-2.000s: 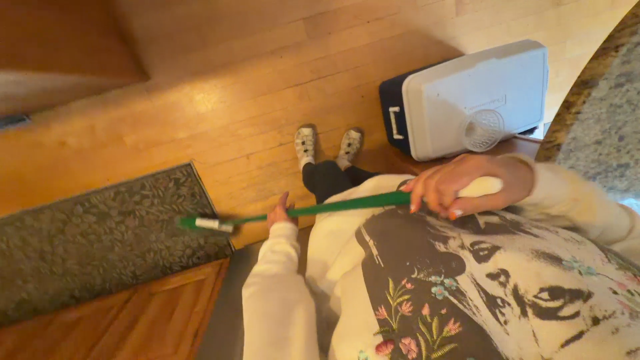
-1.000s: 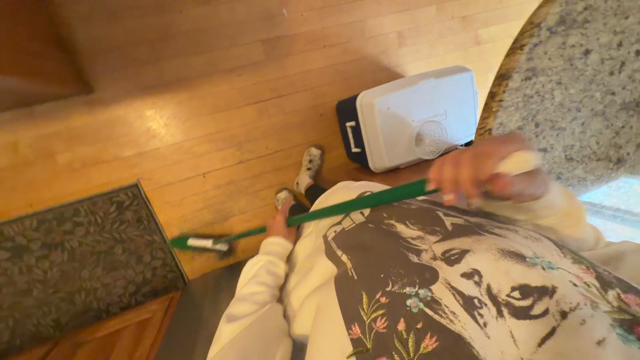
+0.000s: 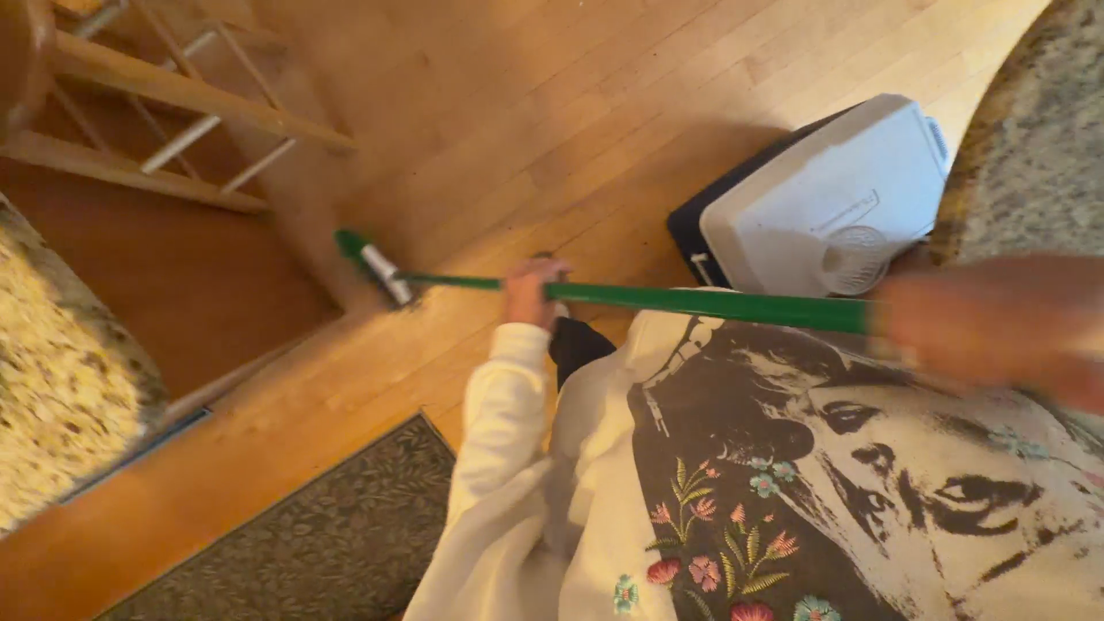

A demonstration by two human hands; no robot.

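A green broom handle (image 3: 707, 304) runs across the view from right to left, with the green and white broom head (image 3: 384, 274) low over the wooden floor, its dark bristles blurred. My left hand (image 3: 530, 293) is closed around the handle's lower part, not far from the head. At the right edge my right hand (image 3: 992, 328), strongly blurred, grips the thick upper end. The handle passes in front of my printed, embroidered white sweatshirt (image 3: 595, 483).
A cooler with a white lid (image 3: 819, 190) bears a clear round ribbed object (image 3: 854, 259). Stone countertops stand at right (image 3: 1026, 147) and left (image 3: 60, 379). A wooden chair or stool frame (image 3: 172, 95) is upper left. A patterned dark rug (image 3: 319, 526) lies below.
The view has swung toward the left, bringing the wooden frame and left countertop in. The broom head, beside the rug before, is now over bare floor near the frame. Both hands keep hold.
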